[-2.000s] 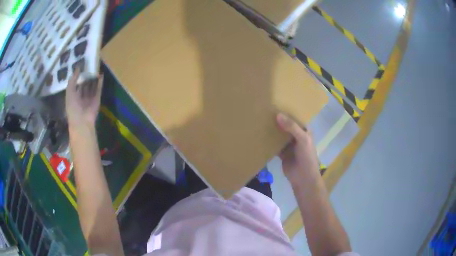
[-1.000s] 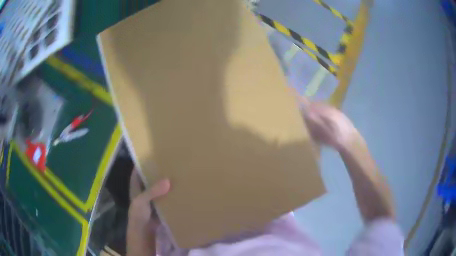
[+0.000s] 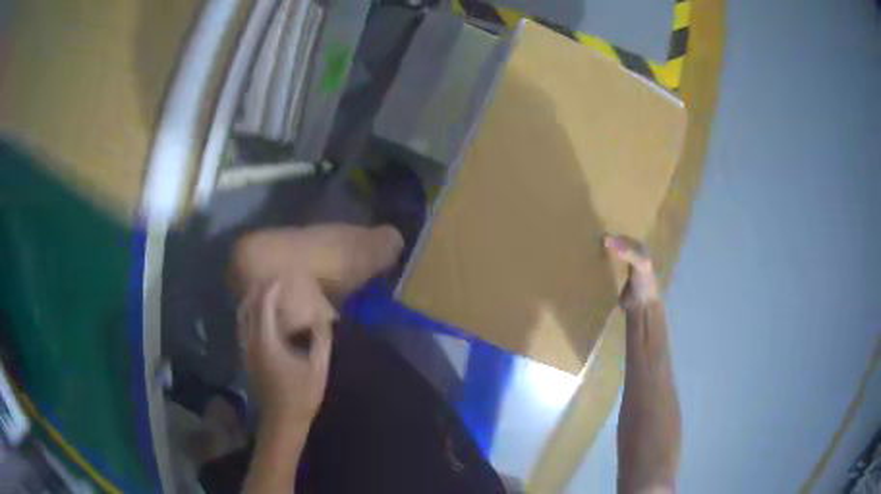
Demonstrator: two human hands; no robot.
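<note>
A large flat brown cardboard sheet (image 3: 541, 203) with a pale edge is tilted at the right of the bench. My right hand (image 3: 633, 275) grips its right edge, with the thumb on top and the other fingers hidden behind. My left hand (image 3: 285, 352) is off the sheet, low at the left of centre and in front of the knees. Its fingers are curled apart, and nothing shows in it. The left hand is somewhat blurred.
A green bench top (image 3: 68, 318) with a blue and white edge lies at the left. A brown surface (image 3: 68, 96) covers its far part. Several pale sheets (image 3: 280, 77) stand below the bench edge. A blue stool (image 3: 493, 386) and striped floor tape (image 3: 628, 60) show near the sheet.
The cardboard sheet has moved from in front of my body to the right, above the floor. My left hand has let go of it. The view has turned toward the area below the bench.
</note>
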